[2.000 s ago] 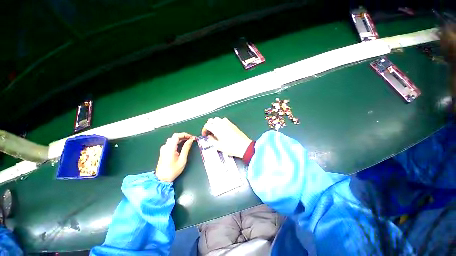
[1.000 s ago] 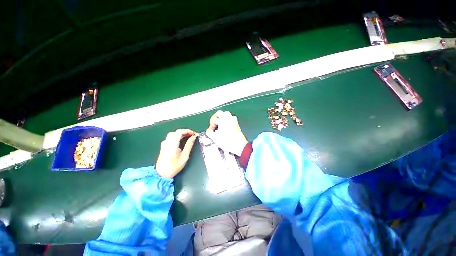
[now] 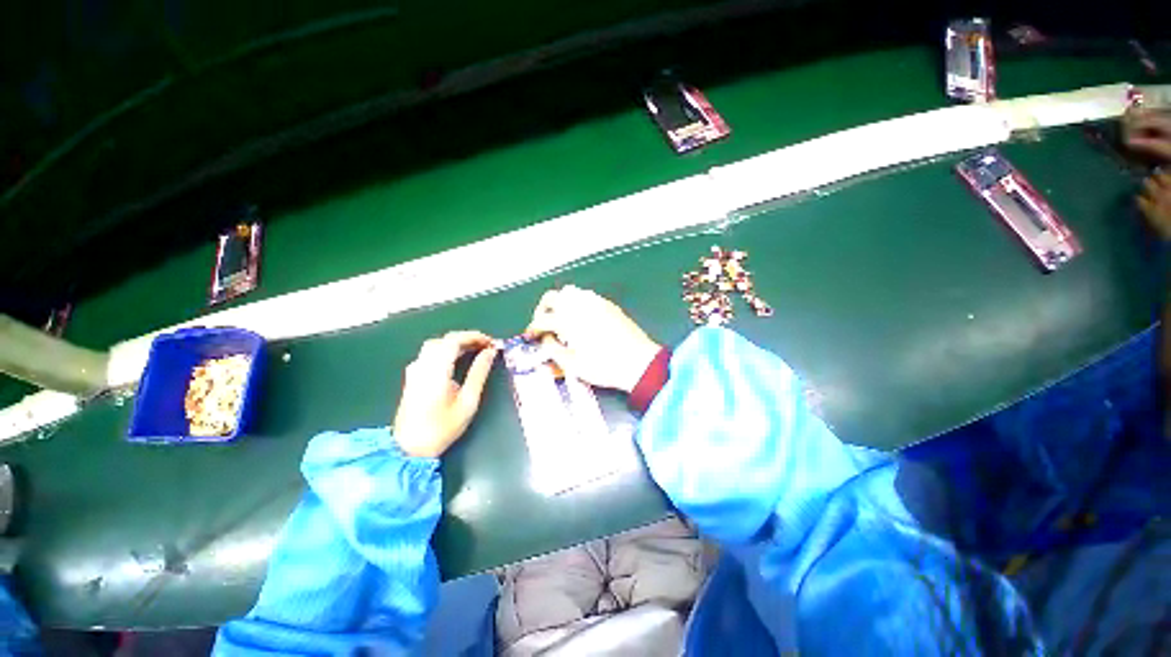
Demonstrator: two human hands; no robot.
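A phone housing (image 3: 566, 436) with a pale, glare-lit face lies on the green bench in front of me, its top end pointing away. My left hand (image 3: 443, 388) has thumb and index finger together at its top left corner. My right hand (image 3: 593, 336), with a dark red band at the wrist, is curled over its top right part and grips it there. Its fingers hide part of the top end; I cannot tell whether a small part is between them. A loose pile of small copper-coloured parts (image 3: 722, 288) lies beyond my right sleeve.
A blue parts bin (image 3: 144, 401) with small pale parts (image 3: 218, 395) stands at the left. A white edge strip (image 3: 462, 263) separates bench and green conveyor belt (image 3: 514, 193), which carries spaced housings. Another housing (image 3: 1021, 209) lies on the bench at right. Another person's hands (image 3: 1152, 161) show at the right edge.
My right hand has shifted slightly on the housing's top end, and more of its dark markings show. Another person's hands have appeared at the right edge. The view has shifted a little.
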